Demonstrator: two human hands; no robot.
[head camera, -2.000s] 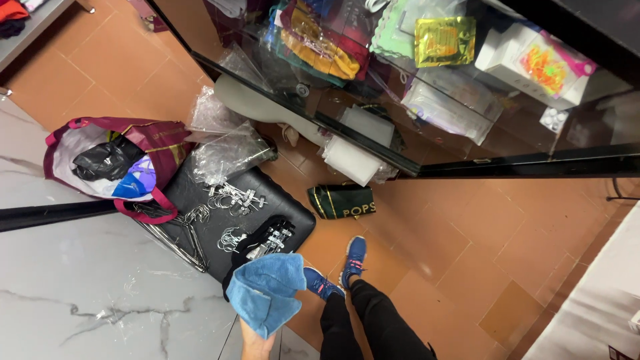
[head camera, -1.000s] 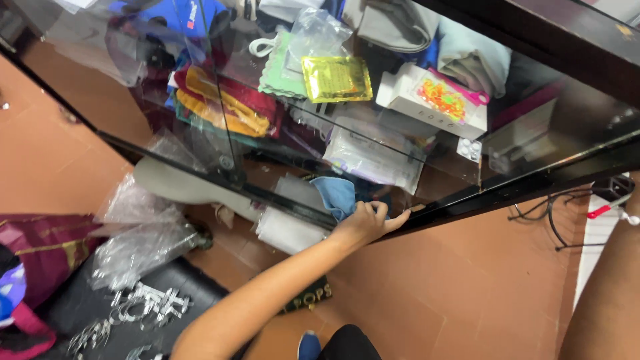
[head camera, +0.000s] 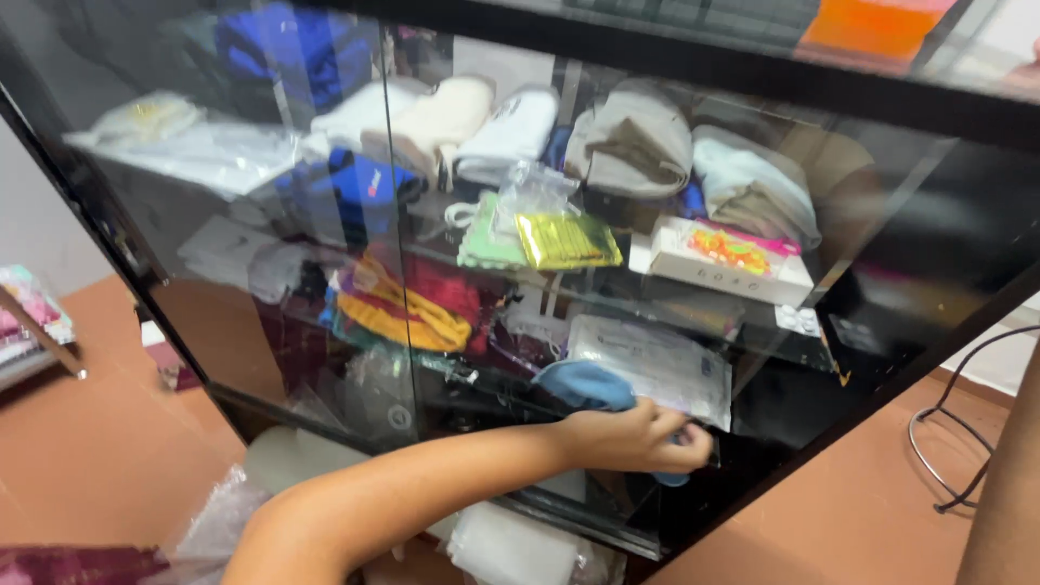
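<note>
My left hand (head camera: 650, 439) reaches in from the lower left to the lower part of the glass cabinet, closed on a blue cloth (head camera: 585, 385). Part of the cloth hangs below the fingers. Behind the hand, a clear plastic packet (head camera: 650, 366) lies inside the cabinet. My right hand is out of view; only a blurred stretch of arm shows at the right edge. The glass door (head camera: 487, 325) has a black frame, and its reflections blur what lies behind it.
Shelves hold folded clothes (head camera: 630, 142), a gold packet (head camera: 569, 240), a white box (head camera: 731, 264) and a yellow-orange garment (head camera: 398, 313). Plastic bags (head camera: 512, 544) lie below the cabinet. A black cable (head camera: 951, 447) loops over the floor at right. A maroon bag (head camera: 73, 565) is at lower left.
My left hand has carried the blue cloth from above the floor near the black case to the cabinet's lower front. The view has swung up to the cabinet.
</note>
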